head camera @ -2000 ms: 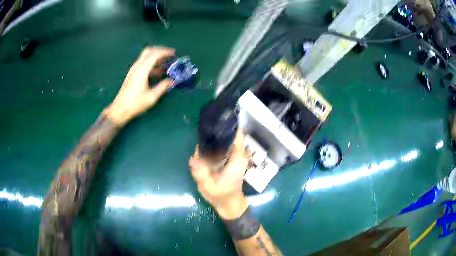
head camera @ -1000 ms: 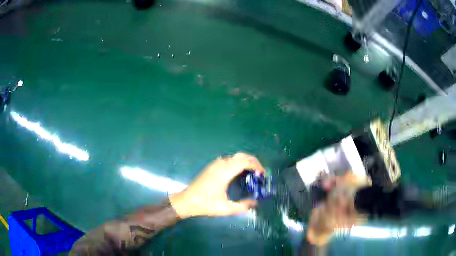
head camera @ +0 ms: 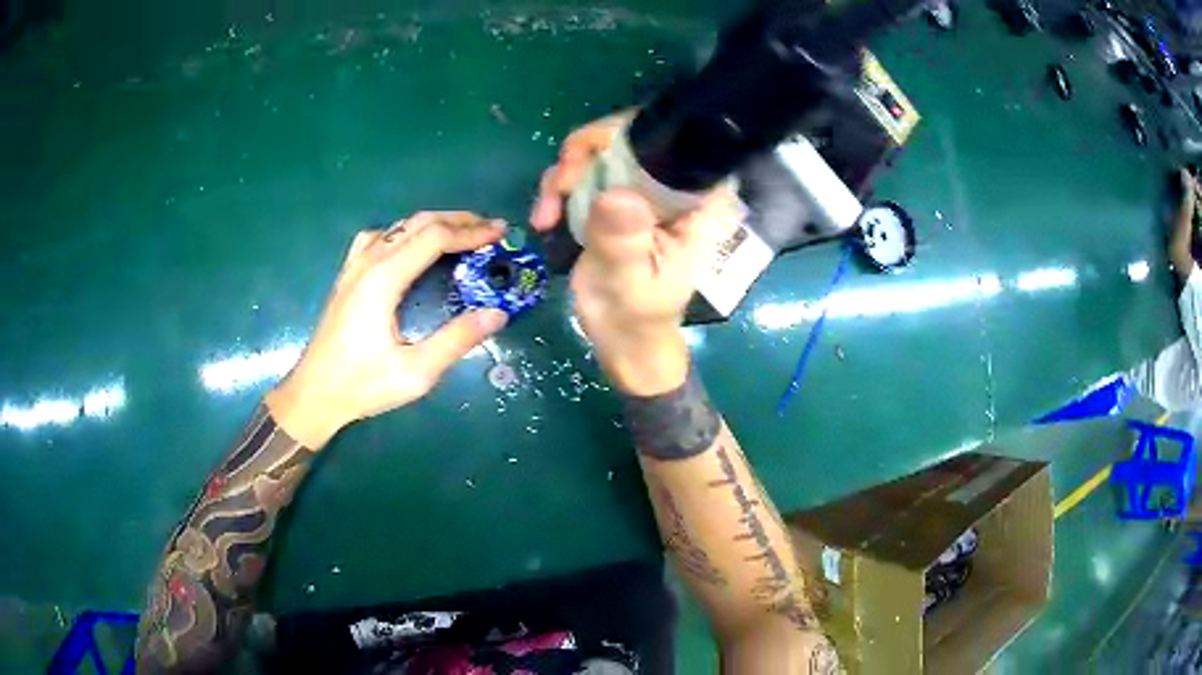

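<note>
My left hand holds a small unit with a bright blue circuit board facing up, thumb and fingers around its edge, over the green worktop. My right hand is wrapped around the pale grip of the black power screwdriver. The screwdriver is tilted, its black body rising to the upper right, and its nose is near the right side of the blue board. I cannot tell if the tip touches it. The screw feeder stands partly hidden behind the screwdriver.
A round wheel-like part and a blue cord lie right of the feeder. Bright specks and a small pale piece lie below the unit. An open cardboard box is at lower right. A person's arm shows at the right edge.
The view has shifted. The right hand with the screwdriver, blurred near the feeder one second ago, is now close to the unit. The left hand still holds the unit.
</note>
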